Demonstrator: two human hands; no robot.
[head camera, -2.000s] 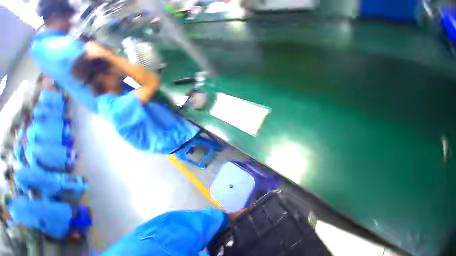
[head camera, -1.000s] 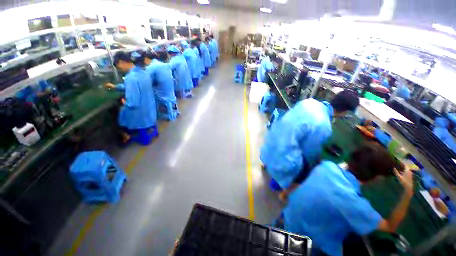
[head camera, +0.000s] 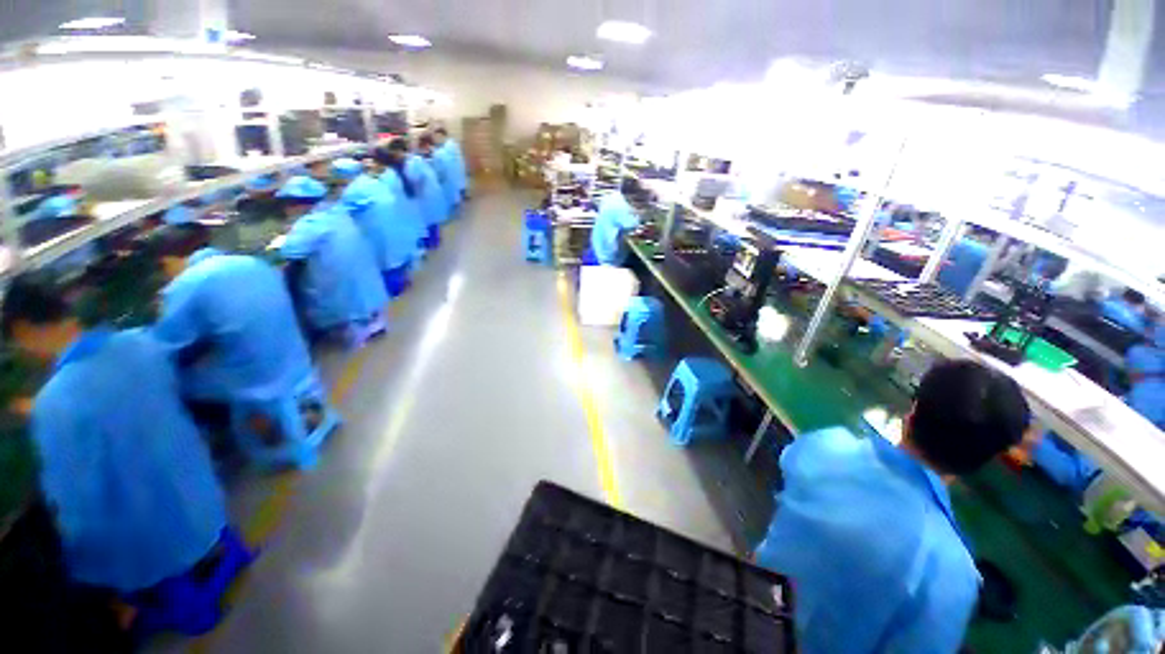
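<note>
A black blister tray (head camera: 626, 581) with a grid of square pockets is at the bottom centre, in front of me and above the floor, cut off by the lower edge. Its pockets look dark, with small bright glints at the lower left; I cannot tell if parts lie in them. A thin skin-coloured sliver of my left hand (head camera: 455, 631) shows at the tray's left edge, gripping it; the rest is hidden or cut off. My right hand is not in view.
A grey aisle (head camera: 441, 447) with yellow lines runs ahead. Workers in blue smocks line the left bench; one worker (head camera: 869, 537) leans over the green-matted right bench close by. Blue stools (head camera: 699, 399) and a white bin (head camera: 606, 295) stand along the right side.
The view has moved forward along the aisle and turned right. The tray stays at the bottom centre. Workers on the left are nearer, and one of the two near right-hand workers has left view.
</note>
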